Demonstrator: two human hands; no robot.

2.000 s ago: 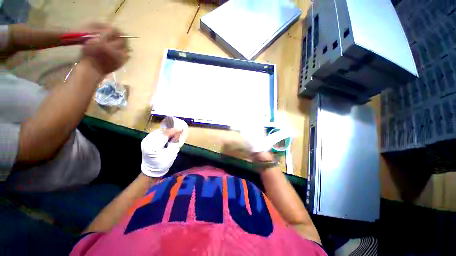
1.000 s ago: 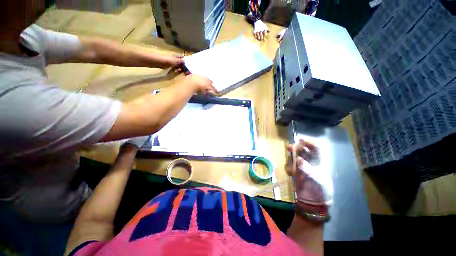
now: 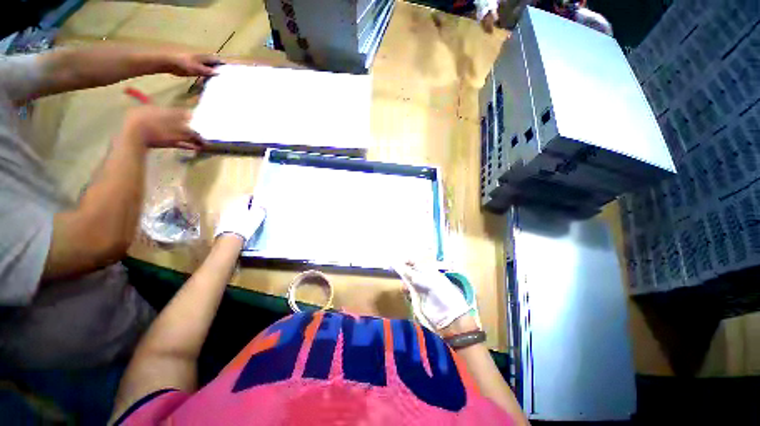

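Observation:
A shallow metal chassis (image 3: pixel 350 215) lies on the bench in front of me, its floor glaring white. My left hand (image 3: pixel 241 220), in a white fingerless glove, is on its left edge. My right hand (image 3: pixel 435 296), also gloved, is at its near right corner, over part of the green masking tape roll (image 3: pixel 463 289). I cannot tell whether my right fingers hold anything. The cream masking tape roll (image 3: pixel 311 291) lies at the bench's near edge, between my hands and touched by neither.
A neighbouring worker's hands (image 3: pixel 171 127) touch another chassis (image 3: pixel 283 108) beyond mine. A crumpled plastic bag (image 3: pixel 171 220) lies at left. Grey chassis (image 3: pixel 575 108) stand at right, above a flat metal panel (image 3: pixel 575 316). Perforated parts (image 3: pixel 700 166) are stacked far right.
My right hand has moved left from the metal panel to the chassis's near right corner. My left hand is now visible on the left edge. The neighbour's chassis has moved left and turned.

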